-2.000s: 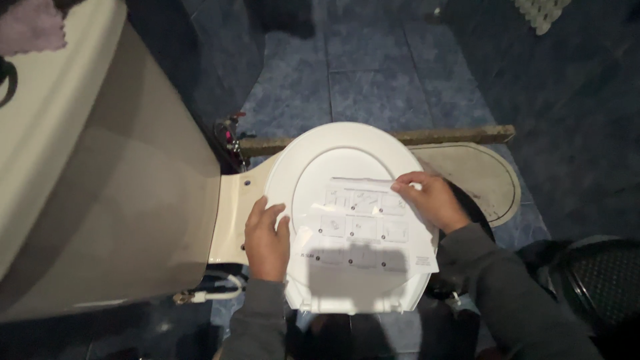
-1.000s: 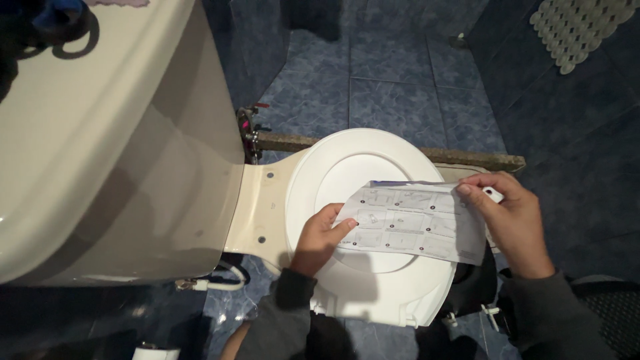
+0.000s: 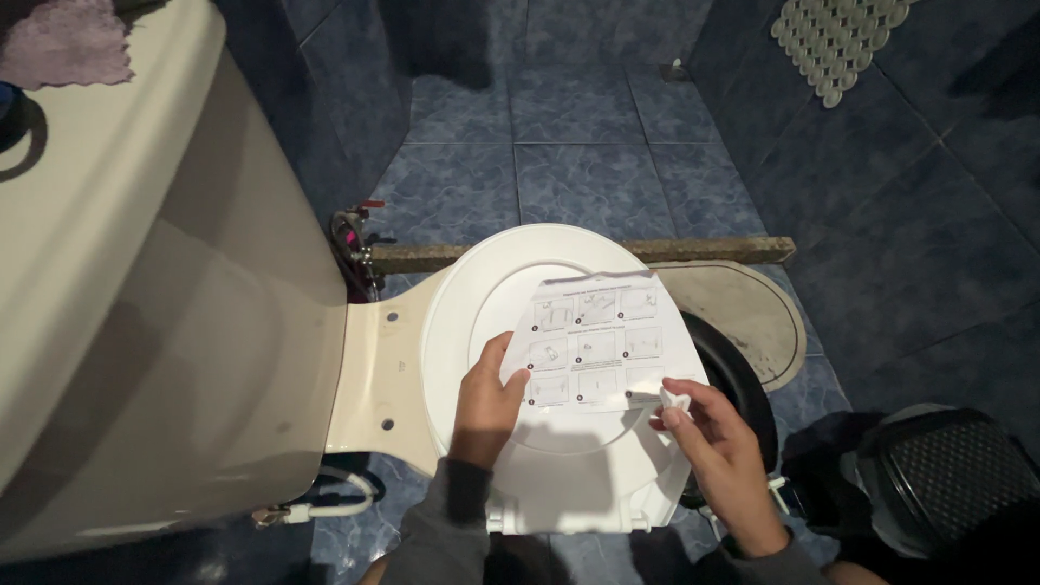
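Note:
A printed instruction sheet (image 3: 605, 345) with numbered line drawings lies over a round white plastic toilet seat with its lid (image 3: 520, 252). My left hand (image 3: 490, 402) grips the sheet's left edge between thumb and fingers. At the sheet's lower right corner, my right hand (image 3: 715, 451) pinches a small white piece (image 3: 674, 402), whose exact kind I cannot tell. The seat rests on the cream ceramic toilet bowl (image 3: 382, 366), turned so that its hinges (image 3: 638, 520) face my body. Two mounting holes show in the bowl's rear deck.
The toilet tank (image 3: 219, 349) stands at left, a purple cloth (image 3: 65, 41) on its lid. Behind the bowl runs a rough raised curb (image 3: 707, 249). An oval mat (image 3: 751, 325) and a round black object (image 3: 743, 390) lie right of the bowl. A black textured bin (image 3: 951, 479) stands lower right.
My right hand has moved from the sheet's upper right corner down to its lower right, holding the small white piece. My left hand still holds the left edge.

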